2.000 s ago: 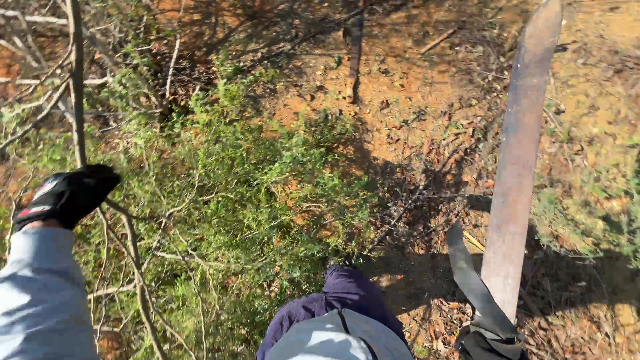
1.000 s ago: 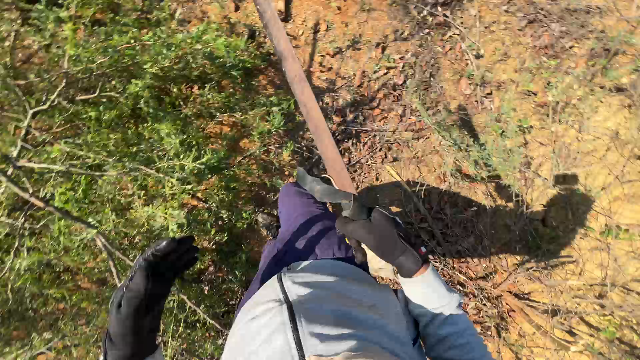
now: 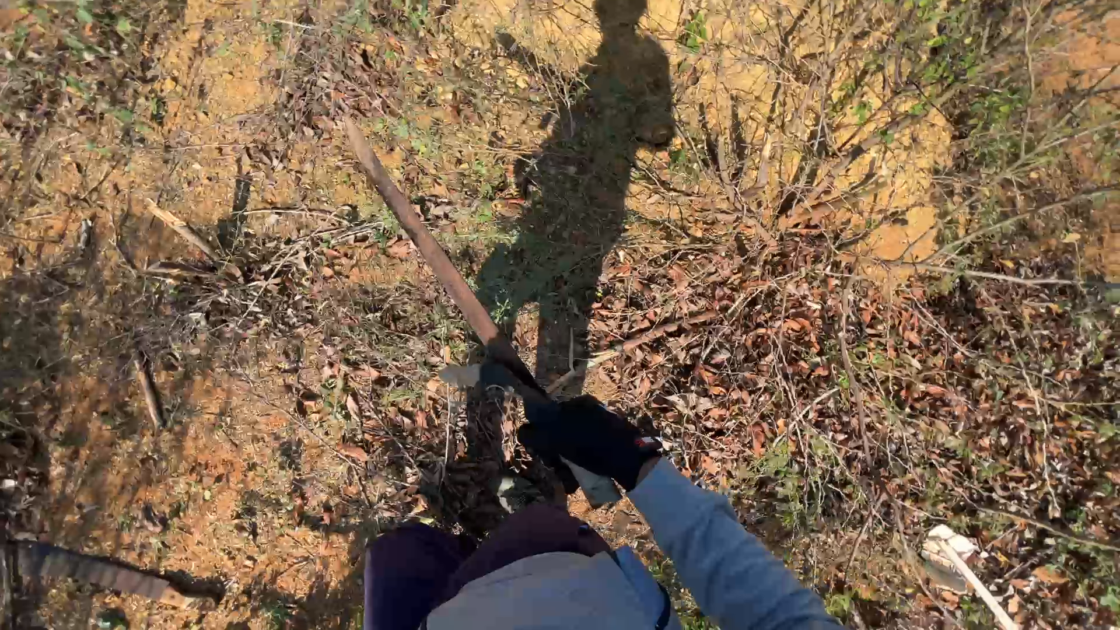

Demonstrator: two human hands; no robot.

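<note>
My right hand [image 3: 591, 437], in a black glove, is closed around the handle of a machete. The machete's long brown, rusty-looking blade [image 3: 429, 249] points up and to the left over the ground. A grey flap-like piece [image 3: 461, 374] sticks out to the left near the base of the blade. Below the glove a pale part of what is held [image 3: 591, 483] shows. My left hand is outside the view.
Dry leaves [image 3: 787, 350] and thin twigs cover the slope. Bare branches [image 3: 805, 166] rise at the upper right. A charred-looking log [image 3: 96, 573] lies at the lower left, a pale stick [image 3: 971, 573] at the lower right. My shadow falls ahead.
The view has swung from the green bush to leaf-strewn ground. My left hand, seen gloved before, has left the view. The right hand still holds the machete.
</note>
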